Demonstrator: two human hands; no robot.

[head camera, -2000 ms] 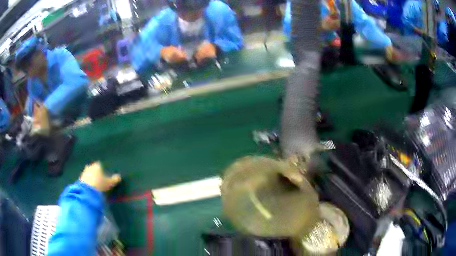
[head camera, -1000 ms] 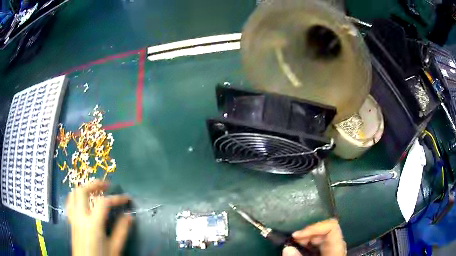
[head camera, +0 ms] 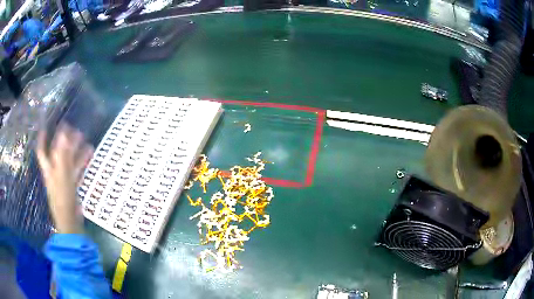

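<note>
My left hand is raised at the left, blurred, with fingers spread at the left edge of the white component tray; I see nothing held in it. The tray holds rows of small dark parts. A loose pile of orange and white flex cables lies right of the tray. A blue and silver circuit board is cut off by the bottom edge. The thin tip of the soldering iron shows at the bottom edge, right of the board. My right hand is out of the picture.
The black cooling fan stands at the right, with the yellowish fume hood behind it and a round tub beside it. Shiny clear plastic is bulked at the far left. Red tape and white strips mark the green mat.
The view has swung left, so tray, pile and fan appear farther right. My left hand has moved from beside the pile to the tray's far side. My right hand has left the picture.
</note>
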